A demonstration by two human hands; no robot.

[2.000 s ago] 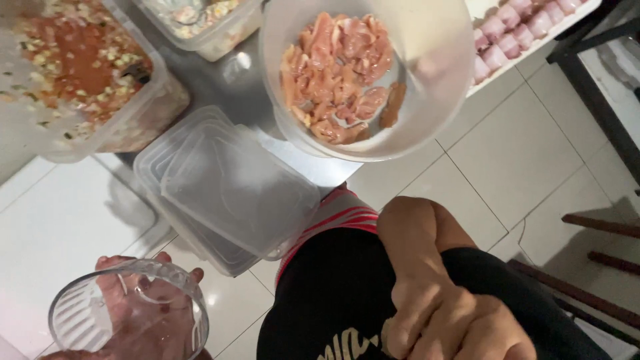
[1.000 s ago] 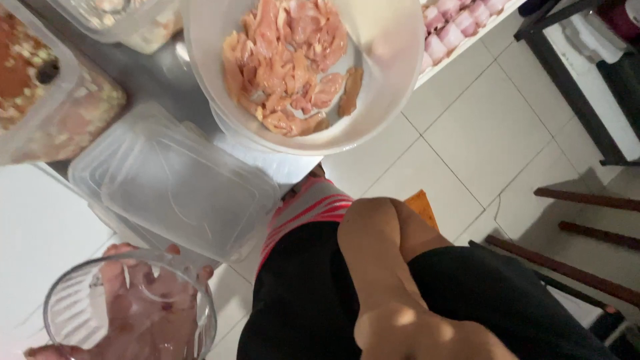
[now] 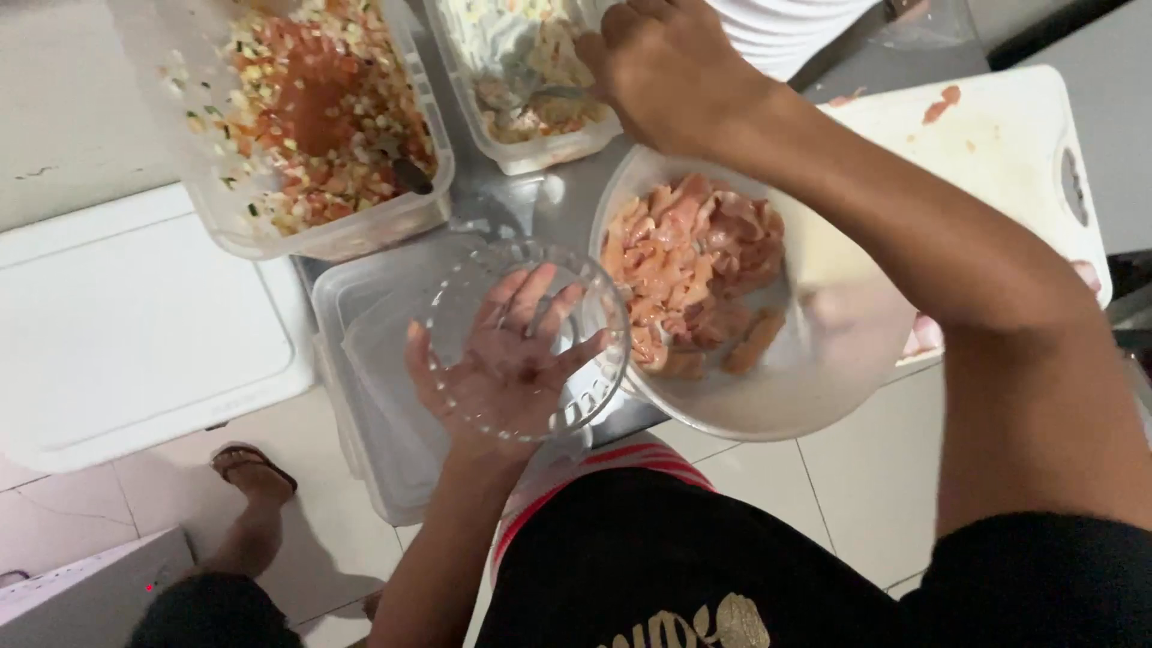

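Observation:
My left hand [image 3: 517,360] holds a clear glass bowl [image 3: 594,396] from beneath, fingers spread under its base. The bowl looks empty and is over stacked translucent plastic lids [image 3: 378,432]. To its right is a large translucent tub [image 3: 837,396] with raw sliced meat [image 3: 688,261]. My right hand [image 3: 661,72] is at the top, over the edge of a rectangular plastic container [image 3: 531,162] with a creamy mix and a spoon [image 3: 558,93]; its fingertips are partly cut off, so I cannot tell what it holds. A larger plastic container [image 3: 342,238] of chopped vegetables stands at the upper left.
A white cutting board [image 3: 981,135] with meat scraps lies at the right, behind my forearm. Another white board [image 3: 144,324] is at the left. White ridged dishware [image 3: 792,27] is at the top. A person's sandalled foot [image 3: 256,472] is on the tiled floor at lower left.
The view has shifted a lot. My right hand has gone from low near my body up to the creamy mix container. The glass bowl, still in my left hand, is now over the lids beside the meat tub.

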